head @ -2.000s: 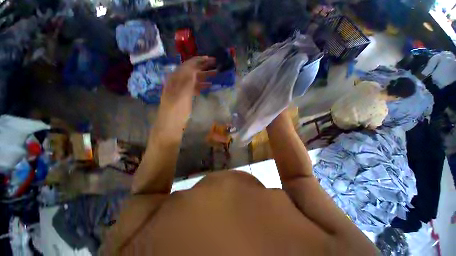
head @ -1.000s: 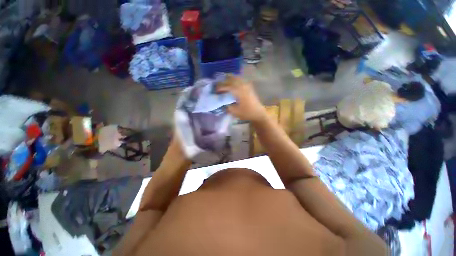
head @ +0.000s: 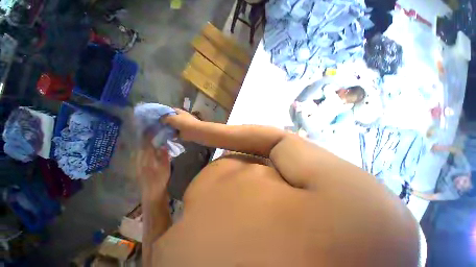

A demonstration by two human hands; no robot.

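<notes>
A pale blue, white and mauve garment (head: pixel 158 122) is bunched up in front of me, over the floor beside the table. My right hand (head: pixel 180 123) grips its right side, with the fingers wrapped into the cloth. My left hand (head: pixel 155 161) is at its lower edge and is blurred. I cannot tell whether its fingers hold the cloth.
The white table (head: pixel 250 104) holds a heap of blue-grey pieces (head: pixel 318 34), a black plastic bag (head: pixel 383 54), a light padded baby seat (head: pixel 308 107) and striped garments (head: pixel 391 151). Brown cartons (head: pixel 216 65) and blue crates (head: pixel 119 78) stand on the floor. A person (head: pixel 453 174) is far right.
The view has turned toward the table, which now fills the right. The garment is more bunched. My right hand still holds it, and my left hand is lower beside it.
</notes>
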